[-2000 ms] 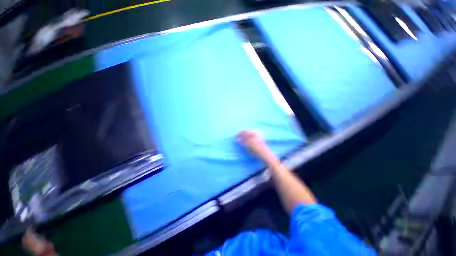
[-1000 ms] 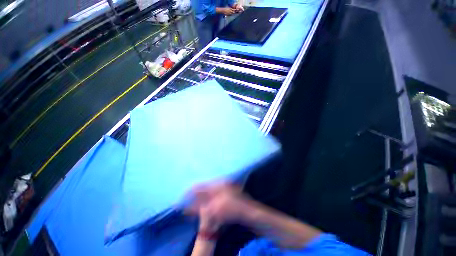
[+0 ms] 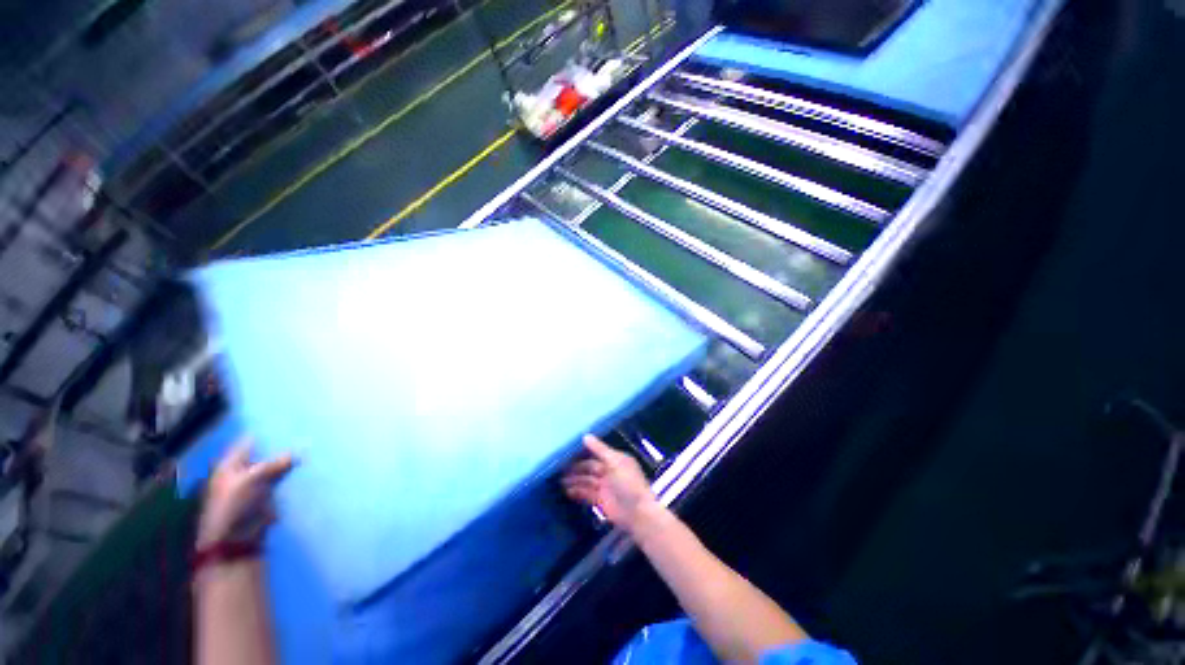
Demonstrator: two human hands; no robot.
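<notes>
A light blue padded carrier [image 3: 442, 377] lies at an angle in front of me, over another blue surface [image 3: 312, 585] and beside the bare rollers. My left hand [image 3: 241, 500], with a red band at the wrist, is at its near left corner, thumb against the edge and fingers partly hidden. It appears to grip the carrier. My right hand [image 3: 608, 481] is just outside the near right edge, fingers apart and thumb tip close to the edge. Whether it touches the edge is unclear.
Silver conveyor rollers [image 3: 747, 214] run beyond the carrier, with a metal side rail [image 3: 832, 325] on the right. Another blue pad [image 3: 936, 65] bears a dark panel [image 3: 832, 16] at the far end. A cart with white and red items [image 3: 568, 98] stands beyond the line.
The carrier has turned and shifted left and nearer. My hands, close together at its near edge before, are now apart at its left corner and right edge. More rollers show.
</notes>
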